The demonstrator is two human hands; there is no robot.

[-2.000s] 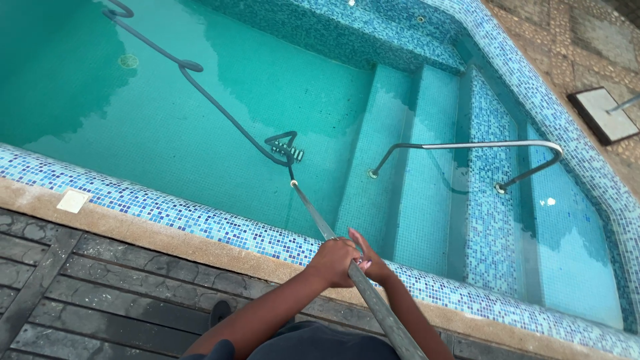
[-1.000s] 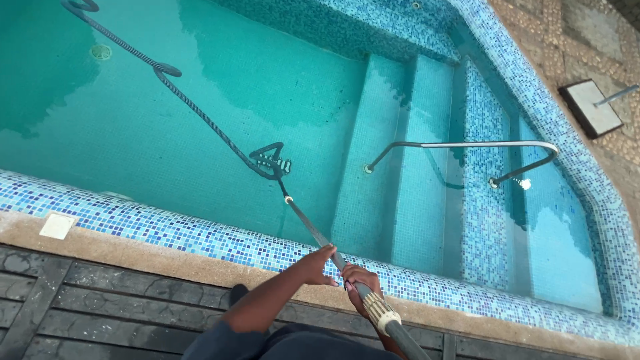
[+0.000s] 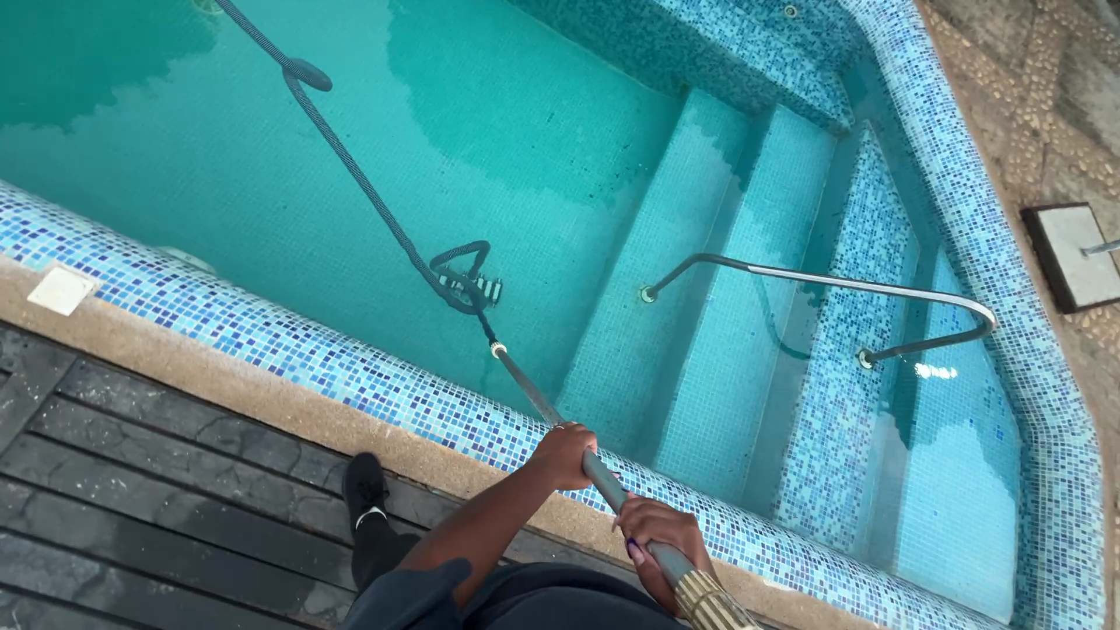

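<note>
My left hand [image 3: 565, 456] is closed around a grey telescopic pole [image 3: 605, 480] above the pool's tiled edge. Lower on the same pole, just above its ribbed beige grip [image 3: 707, 598], my right hand [image 3: 667, 544] wraps it. The pole slants down into the water, past a pale collar at its joint. At its far end, underwater, lies a pool vacuum head [image 3: 479, 289], partly covered by a looped dark hose [image 3: 367, 188] that runs off to the upper left.
A bent metal handrail [image 3: 840, 282] spans the submerged tiled steps [image 3: 739, 306] on the right. Mosaic coping [image 3: 306, 337] borders the wooden deck [image 3: 175, 472], where my shoe [image 3: 364, 486] stands. A white square lid [image 3: 63, 289] lies on the stone edge.
My left hand has moved down onto the pole above the coping, and its fingers have closed around it. The right hand still holds the pole.
</note>
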